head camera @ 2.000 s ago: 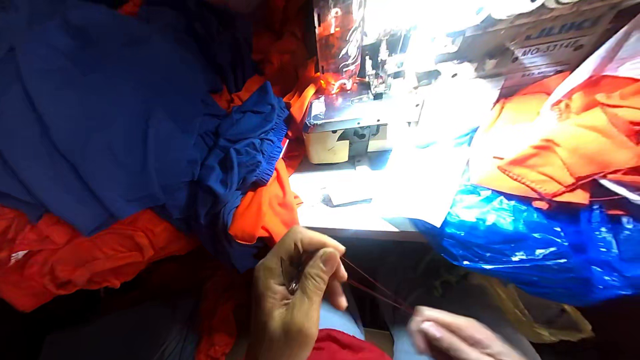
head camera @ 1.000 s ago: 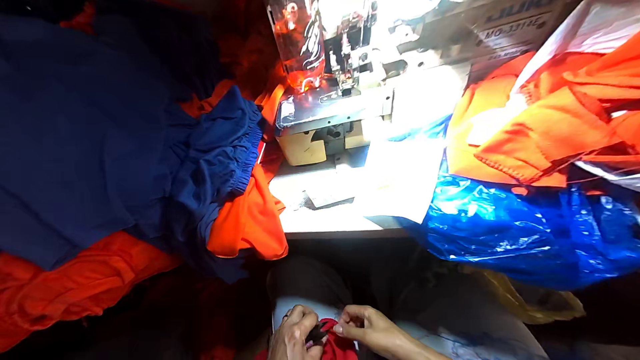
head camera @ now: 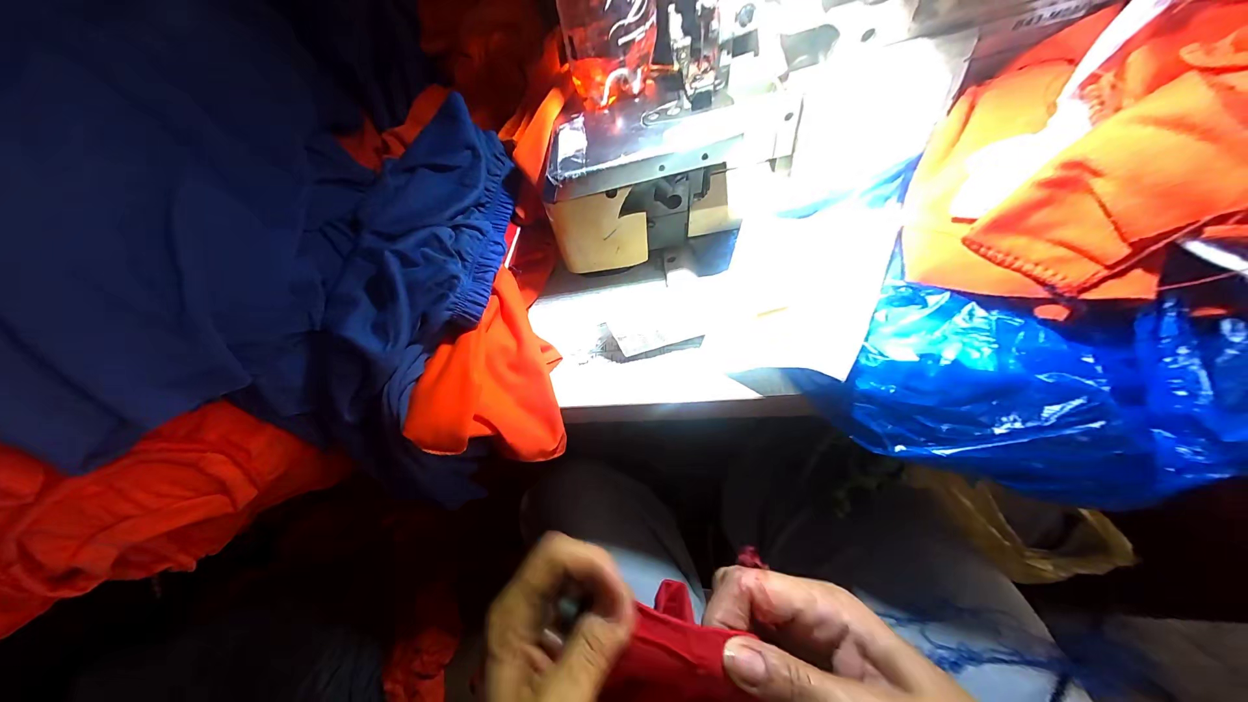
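Over my lap, at the bottom of the head view, a dark red cloth [head camera: 678,655] stretches between my hands. My right hand [head camera: 814,629] pinches its edge between thumb and fingers. My left hand [head camera: 556,619] is curled at the cloth's left side, with a small dark object [head camera: 568,609] among its fingers; what that object is cannot be made out. Beyond the table edge stands a sewing machine [head camera: 648,156] with a metal bed and a cream lower cover, strongly lit. A small flat plate or card [head camera: 655,327] lies in front of it.
Navy garments [head camera: 146,224] with a gathered waistband heap at the left, over orange-red cloth [head camera: 185,502]. On the right, orange fabric pieces [head camera: 1092,175] lie on a shiny blue plastic bag [head camera: 1024,390]. The table's front edge [head camera: 682,408] runs above my knees. A yellowish bag [head camera: 1033,531] is below right.
Two seconds ago my hands were apart with a thread between them. One second ago they were together at the red cloth; now they are farther apart, with the cloth spread between them.
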